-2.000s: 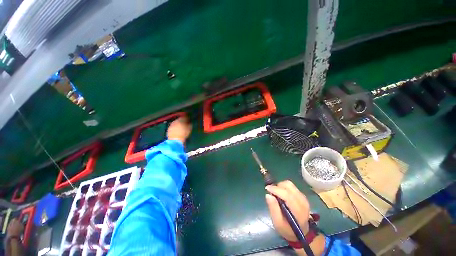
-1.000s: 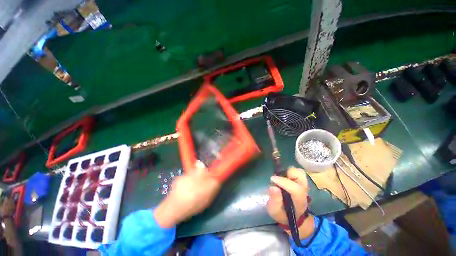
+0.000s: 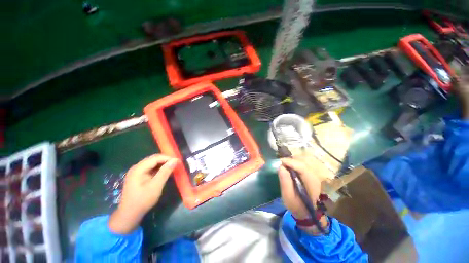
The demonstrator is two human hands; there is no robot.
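An orange-red fixture (image 3: 193, 198) with a tablet assembly (image 3: 203, 133) lies tilted on the green bench in front of me. The battery (image 3: 195, 122) is a grey rectangle, and the circuit board (image 3: 218, 162) glares at the near end. My left hand (image 3: 141, 187) is at the fixture's left edge, thumb and fingertips together; I cannot tell if it grips the edge. My right hand (image 3: 301, 187) holds the black soldering iron (image 3: 303, 195), its tip over the white cup (image 3: 288, 128) of silvery bits.
Another orange-red fixture (image 3: 175, 77) lies on the conveyor behind. The fume fan (image 3: 265, 97) and soldering station (image 3: 313, 72) stand behind the cup. Cardboard (image 3: 334, 138) lies beside it. A white parts tray (image 3: 50, 205) is at far left, small discs (image 3: 113, 186) nearer. Another person's blue sleeve (image 3: 427, 169) is at right.
My left hand took a fixture from the conveyor and brought it onto the bench, where it now lies. The iron has moved to the cup. The view has shifted right, showing another person.
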